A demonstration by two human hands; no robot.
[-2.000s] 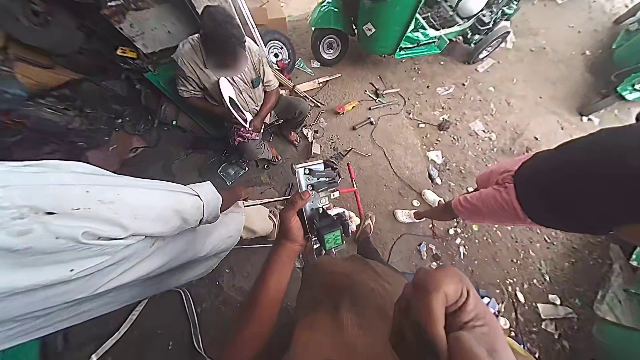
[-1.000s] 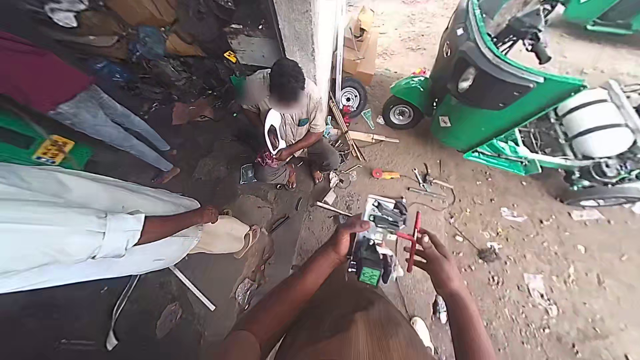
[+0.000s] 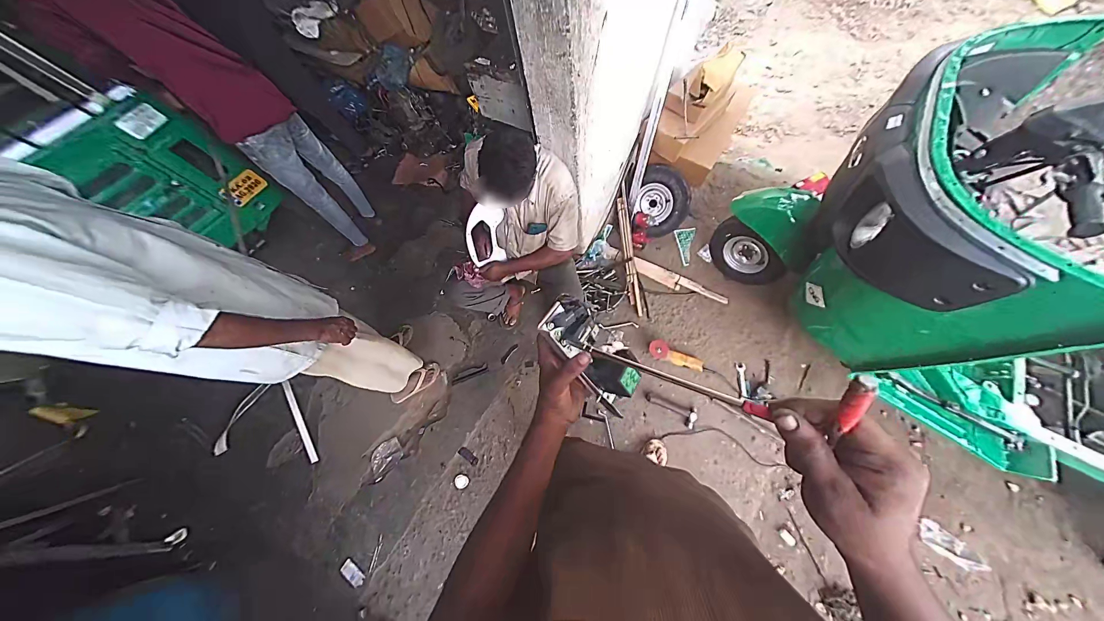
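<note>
My left hand point(image 3: 562, 384) grips a metal plate bearing an assembly of black parts point(image 3: 571, 323), held before my body. A black box with a green face point(image 3: 614, 376) sits at its lower right side. In my right hand point(image 3: 862, 483) is the red handle of a long tool point(image 3: 673, 378), probably a T-handle wrench. Its thin metal shaft runs left to the assembly, where the tip is hard to make out. Part of the handle is hidden by my fingers.
A seated person point(image 3: 526, 216) holds a white part ahead; a person in pale clothing point(image 3: 216, 293) stands at left, another point(image 3: 250, 112) behind. A green three-wheeler point(image 3: 914, 302) stands right. A hammer point(image 3: 681, 410), an orange-yellow power tool point(image 3: 677, 355) and wood strips point(image 3: 677, 280) lie on the ground.
My right hand was away from the red tool two seconds ago, then came up to it, and now grips its handle. The tool's shaft now reaches out sideways from the assembly. The view has swung left.
</note>
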